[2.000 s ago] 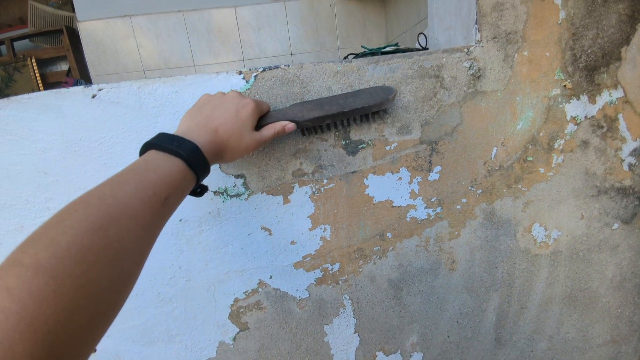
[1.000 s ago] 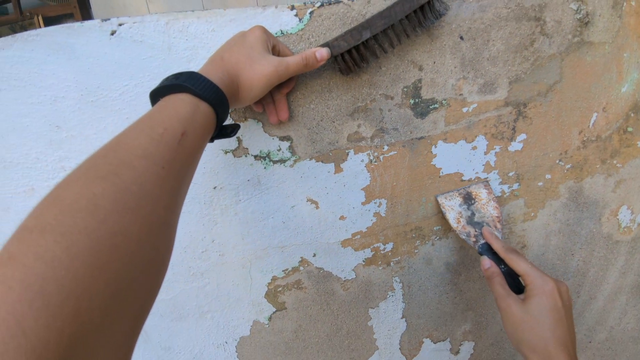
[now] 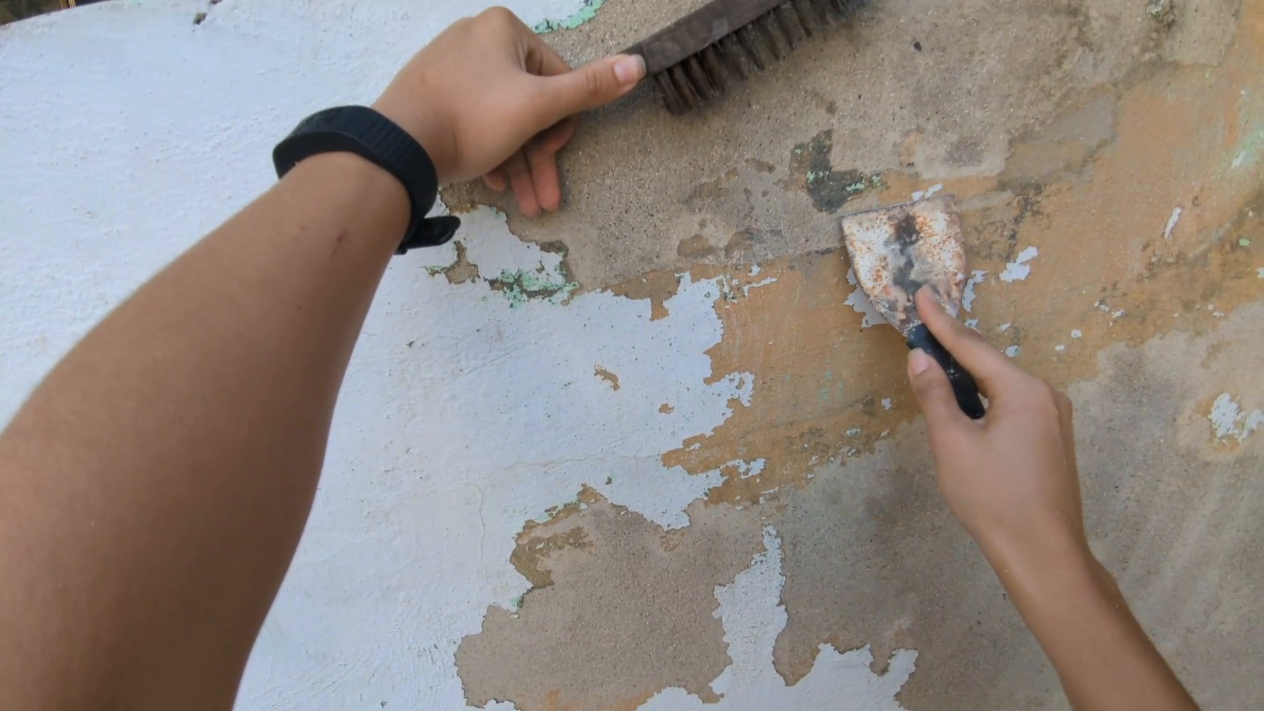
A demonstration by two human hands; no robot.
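My left hand, with a black band on its wrist, grips the handle end of a dark wire brush near the top edge. The brush's bristles face down toward the wall, and its far end is cut off by the frame. At the right, my right hand holds a paint scraper by its black handle. The scraper's blade is whitish with rust stains and lies over orange-brown wall and a remnant of pale paint. Flaking white paint covers the wall's left part.
Bare grey-brown plaster shows below the torn paint edge, and an orange-brown band crosses the middle. Small paint flecks cling at the right. A greenish-dark patch lies between brush and scraper.
My right hand with the scraper, not in view two seconds ago, has come in and moved up over the pale paint remnant. The view has shifted closer to the wall.
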